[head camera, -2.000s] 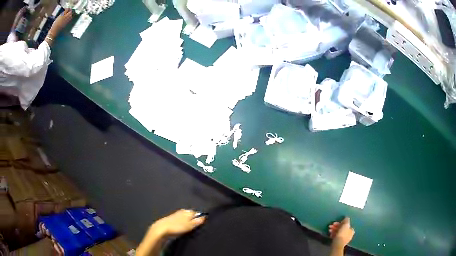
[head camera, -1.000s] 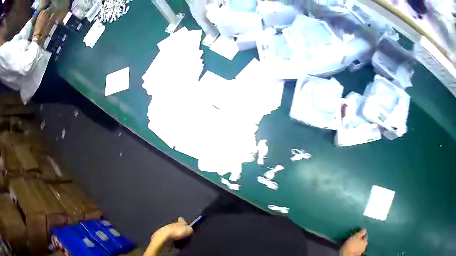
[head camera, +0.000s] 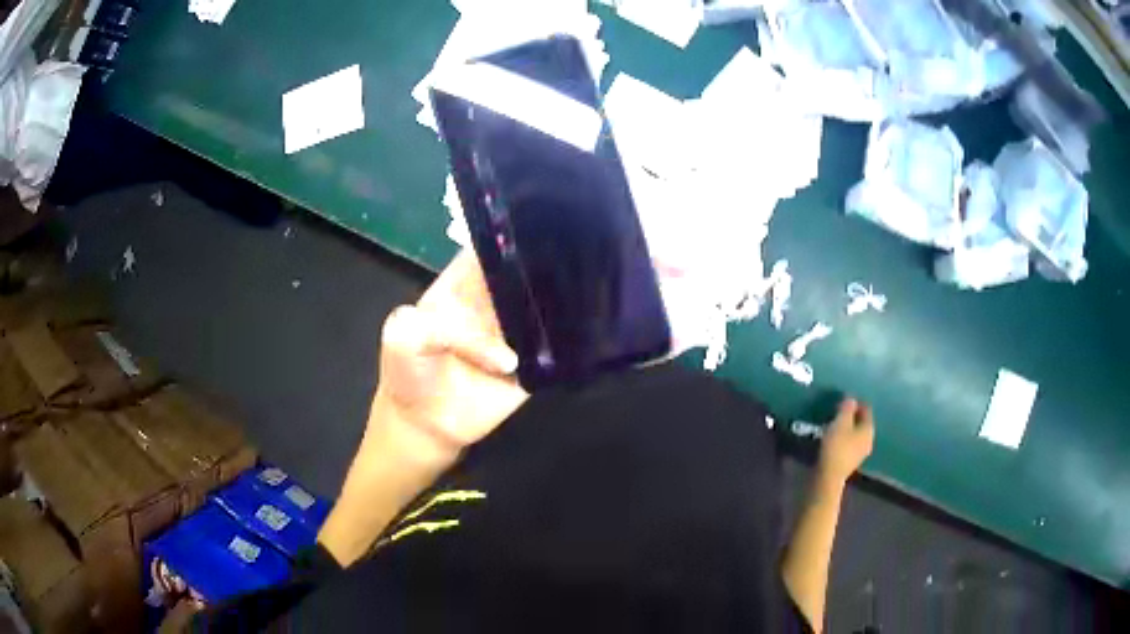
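My left hand (head camera: 449, 365) is closed on the lower left side of a dark, glossy, phone-like slab (head camera: 570, 235), held up and tilted in front of the bench. A pale band crosses its upper part. My right hand (head camera: 849, 436) is at the bench's near edge with curled fingers; whether it holds anything is unclear. A small white cable bundle (head camera: 808, 429) lies just left of it. More tied cables (head camera: 802, 353) lie by the heap of white leaflets (head camera: 750, 136), which the slab partly hides. A lone white card (head camera: 1010, 409) lies to the right.
Bagged devices in trays (head camera: 915, 180) are piled at the back right of the green bench (head camera: 942, 334). Another white card (head camera: 325, 109) lies at the left. A co-worker's white sleeve (head camera: 43, 124) shows at far left. Brown cartons (head camera: 118, 458) and blue boxes (head camera: 254, 526) are on the floor.
My left hand has risen from below the bench edge and turned the slab's broad face into view. My right hand has moved up and slightly left in the picture. The camera view has shifted.
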